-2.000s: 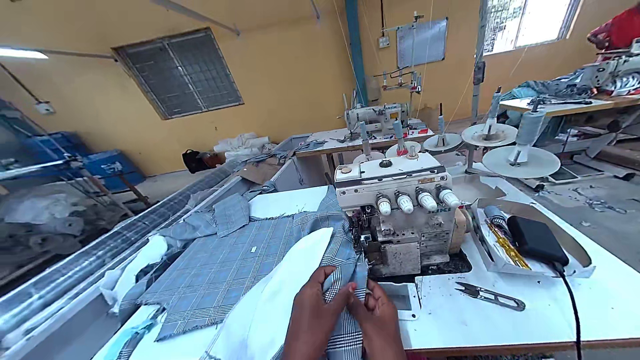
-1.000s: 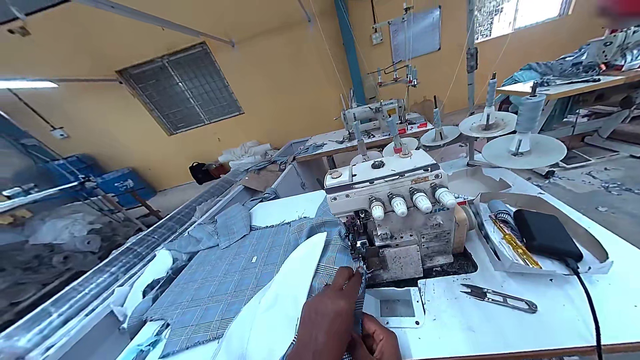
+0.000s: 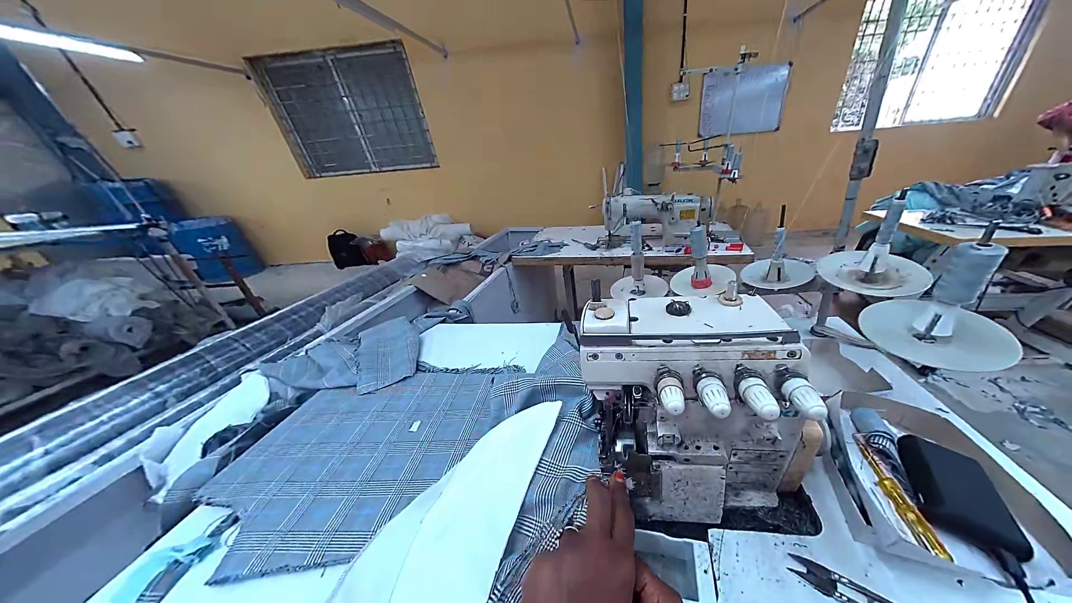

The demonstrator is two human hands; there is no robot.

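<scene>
My left hand [image 3: 582,544] lies on the edge of the grey-blue checked fabric [image 3: 360,461], fingers together, fingertips beside the presser foot of the white overlock sewing machine [image 3: 695,360]. The fabric runs left over the table, its near part beside the machine gathered under my hand. A white fabric piece [image 3: 469,511] lies over it, to the left of my hand. Of my right hand [image 3: 657,584] only a small part shows low at the bottom edge, below and right of the left; its grip is hidden. Thread snips [image 3: 825,578] lie on the table to the right.
A cardboard tray [image 3: 850,494] at the right holds a black device with a cable and a yellow-handled tool. Thread cones [image 3: 963,272] stand on discs behind it. Rolled checked fabric [image 3: 251,335] runs along the left. Another sewing machine [image 3: 657,213] stands behind.
My left hand has moved forward and right, its fingertips now close to the presser foot. The right hand, plainly seen beside it two seconds before, is now mostly out of sight.
</scene>
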